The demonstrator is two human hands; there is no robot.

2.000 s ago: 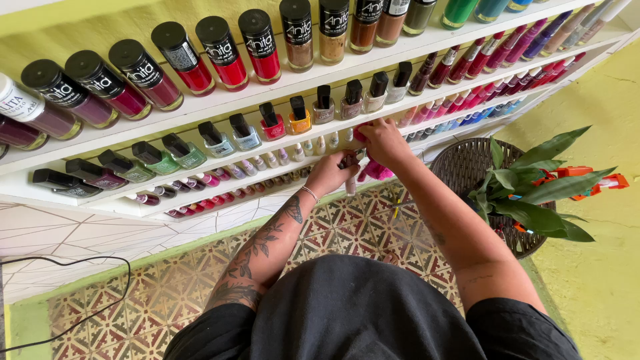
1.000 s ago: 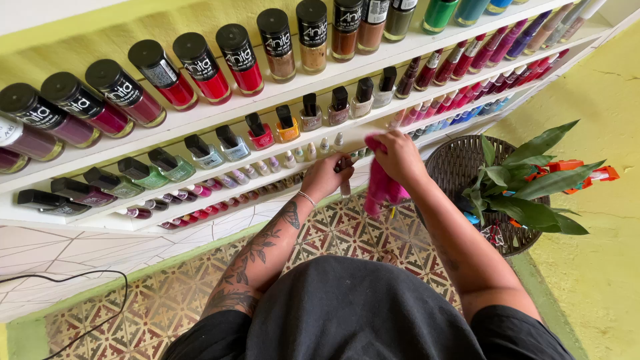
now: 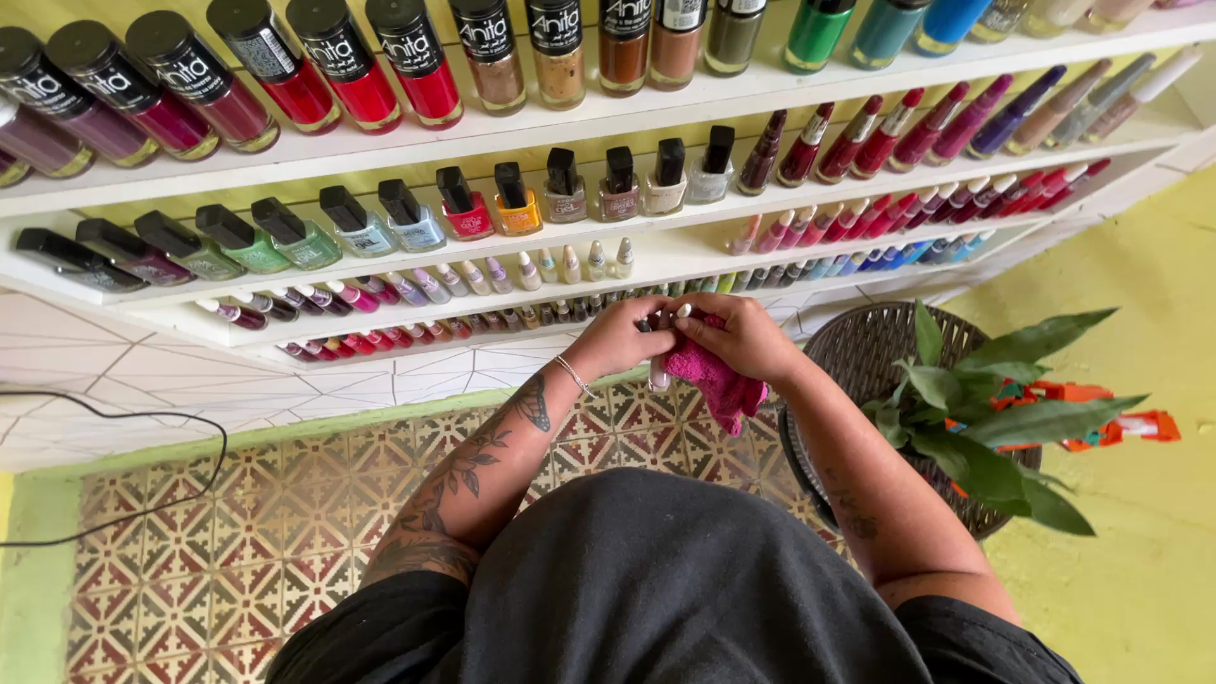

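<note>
In front of the lower shelves, my left hand (image 3: 622, 334) holds small nail polish bottles (image 3: 657, 372); a pale one hangs below the fingers and a dark cap shows between them. Close against it, my right hand (image 3: 743, 337) grips a magenta cloth (image 3: 712, 382), with a white-capped bottle (image 3: 683, 312) at its fingertips. How many bottles the hands hold cannot be told. Behind them, a row of small pale polish bottles (image 3: 528, 272) stands on the third shelf, with a gap between it and the pink bottles (image 3: 775, 231) to the right.
White wall shelves (image 3: 532, 121) carry rows of polish bottles above and beside my hands. At the right, a round dark woven table (image 3: 855, 351) holds a leafy plant (image 3: 988, 418) and orange objects. A black cable (image 3: 190, 414) curves at the left, over patterned floor tiles (image 3: 247, 532).
My hands have come together below the shelf. The right hand has moved down from the shelf with the magenta cloth, and a white-capped bottle now shows at its fingers.
</note>
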